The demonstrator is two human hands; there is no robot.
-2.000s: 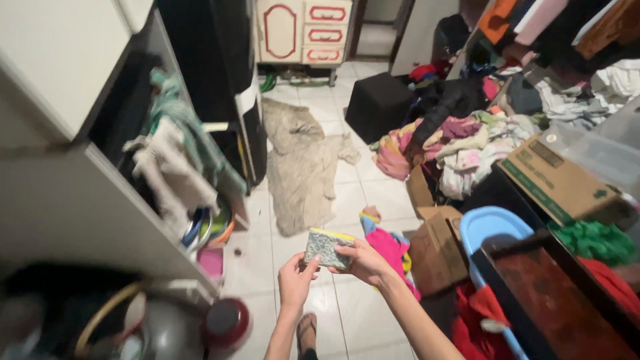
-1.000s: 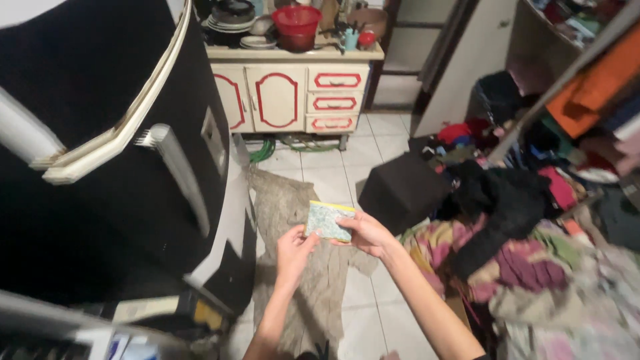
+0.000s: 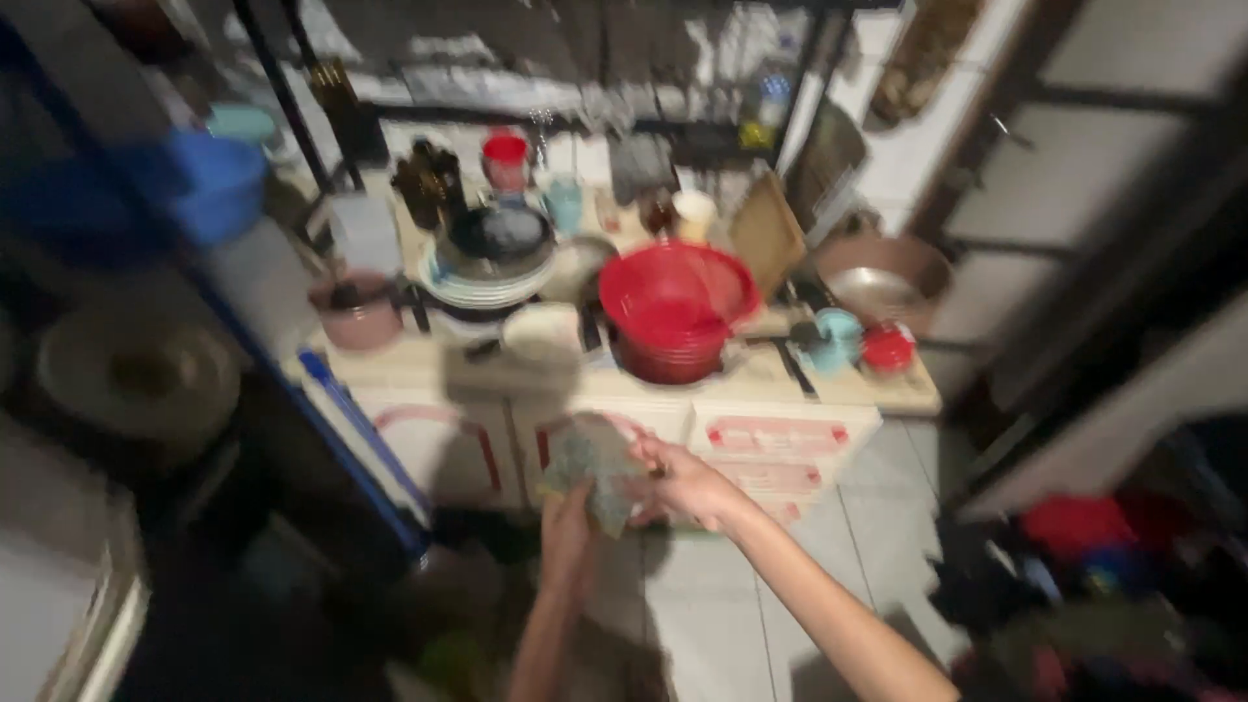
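Observation:
Blurred by motion, a thin greyish-green patterned piece, perhaps a sponge or cloth [image 3: 597,468], is held up in front of the cabinet doors. My left hand [image 3: 570,522] grips its lower left part. On its right side is my right hand [image 3: 682,483], with the fingers at its edge; how firmly they hold it is blurred. Beyond both hands, a red plastic basin [image 3: 678,302] stands on the counter [image 3: 439,363], beside a stack of plates [image 3: 487,278] with a dark bowl [image 3: 500,234] on top.
A pink saucepan [image 3: 358,312], a wooden board [image 3: 765,234], a brown pan [image 3: 882,278] and turquoise cups [image 3: 836,338] stand on the counter. A blue basin [image 3: 210,190] is at left. Clothes [image 3: 1082,526] lie in a heap at right, beside the tiled floor [image 3: 717,604].
The view has moved forward to the counter. Both hands stay on the patterned piece, which was held flat with a yellow edge showing and now looks tilted and bent.

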